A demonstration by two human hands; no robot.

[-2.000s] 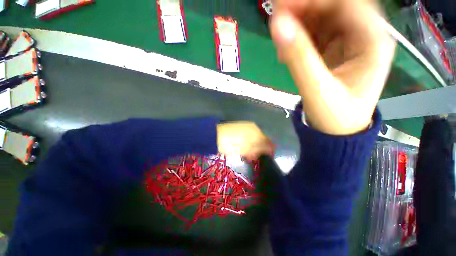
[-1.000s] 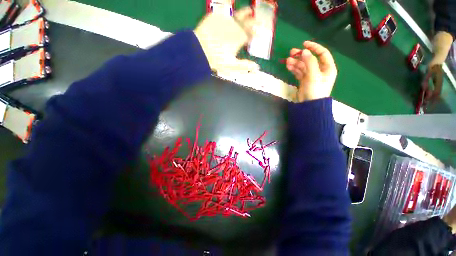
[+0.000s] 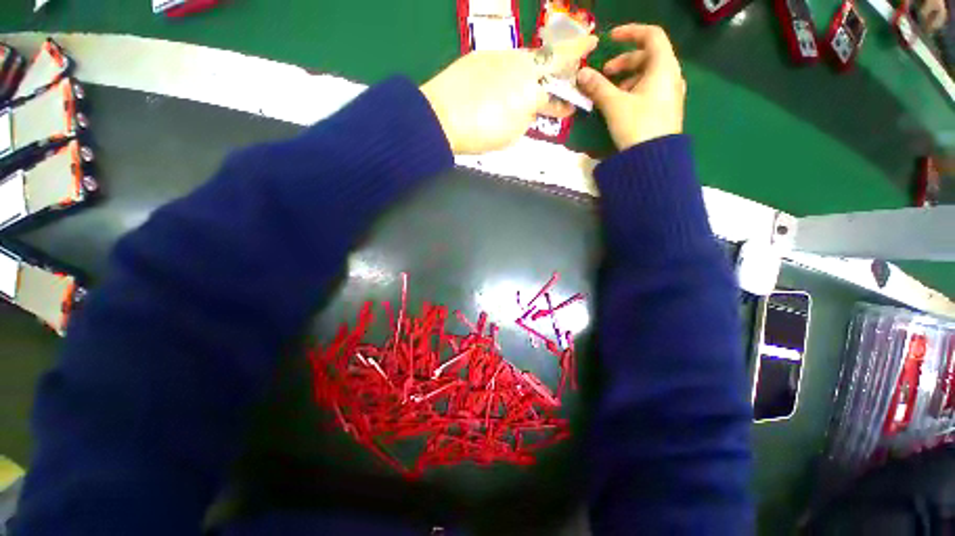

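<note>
My left hand (image 3: 487,99) is over the belt edge, its fingers on a pale-topped red unit (image 3: 551,124), holding a whitish panel (image 3: 569,91) at an angle over it. My right hand (image 3: 644,89) is just right of it, thumb and finger at the panel's right side; whether it pinches a small part cannot be seen. Another pale-topped red unit (image 3: 492,25) lies on the green belt left of this one. A loose heap of thin red trim parts (image 3: 450,393) lies on the black table between my forearms.
Pale-topped trucks (image 3: 47,180) stand at the left. A white rail (image 3: 241,96) divides table and green belt (image 3: 764,157). Right are a white case (image 3: 759,267), a smartphone (image 3: 781,356), clear trays (image 3: 890,382) and a metal bracket (image 3: 880,233). More red units (image 3: 845,35) lie upper right.
Both hands have come together at the right-hand unit, whose whitish panel is now tilted. The red units at the upper right have shifted right. The other person's hand has moved from the right side.
</note>
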